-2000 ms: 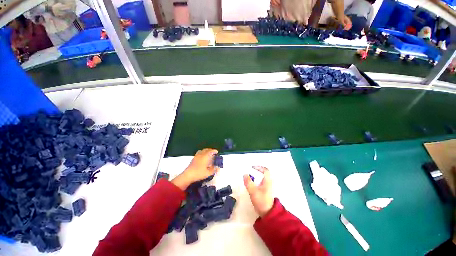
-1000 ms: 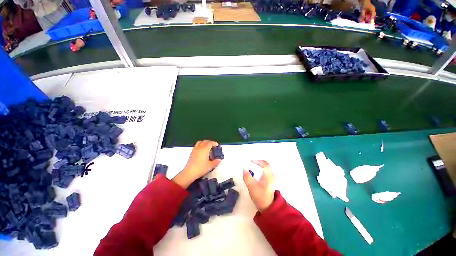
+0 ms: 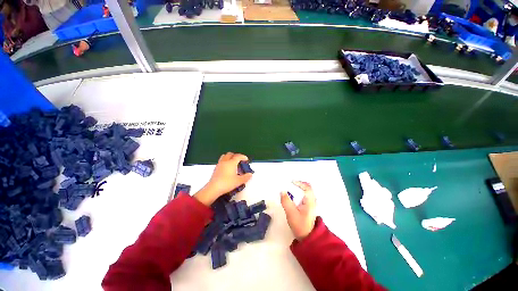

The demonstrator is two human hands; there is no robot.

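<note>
My left hand (image 3: 228, 175) holds one navy plastic part (image 3: 245, 167) in its fingertips, above the far edge of the white work sheet (image 3: 306, 256). My right hand (image 3: 300, 210) is to its right, apart from it, with thumb and fingers around a small white item (image 3: 295, 192) that has a dark spot; the fingers partly hide it. A working pile of loose navy parts (image 3: 241, 224) lies on the sheet below and right of my left wrist. Both forearms have red sleeves.
A large navy stock pile (image 3: 34, 187) is at left. Spaced navy parts (image 3: 357, 148) lie on the dark green conveyor belt (image 3: 255, 122), with a black tray (image 3: 392, 86) beyond. White scraps (image 3: 377, 200), a slim pale blade-like tool (image 3: 407, 256) and a black device (image 3: 501, 199) are at right.
The parts on the belt have moved right. The view has tilted down since the oldest frame. My hands have shifted only slightly, the left still with a navy part.
</note>
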